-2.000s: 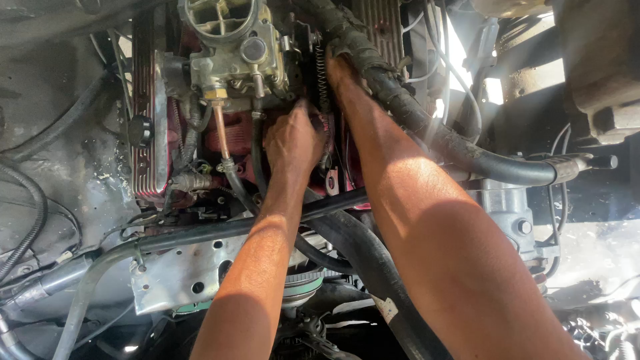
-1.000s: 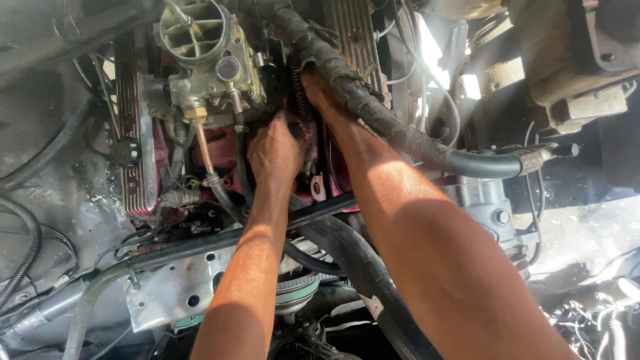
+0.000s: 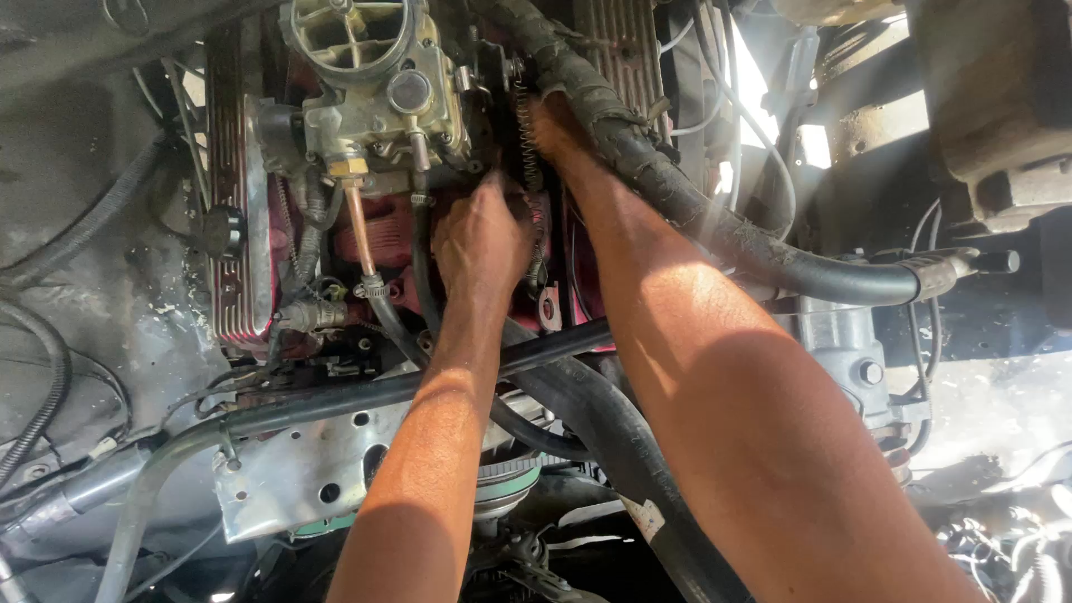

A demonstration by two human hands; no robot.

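Observation:
My left hand (image 3: pixel 483 234) reaches down beside the carburetor (image 3: pixel 385 92) of an engine. Its back faces me, slightly blurred, and its fingertips are hidden, so what they touch cannot be told. A long coil spring (image 3: pixel 527 138) runs between my two hands. My right hand (image 3: pixel 553 126) is tucked in beyond that spring, partly under a thick wrapped hose (image 3: pixel 603 100); its fingers are mostly out of sight. Below the left hand's side lies the red intake manifold (image 3: pixel 373 239). A copper-coloured fuel line (image 3: pixel 358 222) with a brass fitting (image 3: pixel 347 167) comes off the carburetor.
Finned valve covers (image 3: pixel 239 285) flank the engine left and right. A black tube (image 3: pixel 327 402) crosses under my left forearm, and a wide black radiator hose (image 3: pixel 620 435) runs beneath. A perforated metal bracket (image 3: pixel 293 481) and a green-rimmed pulley (image 3: pixel 507 481) sit nearer. Thin wires (image 3: pixel 779 159) hang at right.
Both hands stay in much the same places beside the carburetor and the spring. The view has shifted slightly. No thing has plainly been taken hold of or let go.

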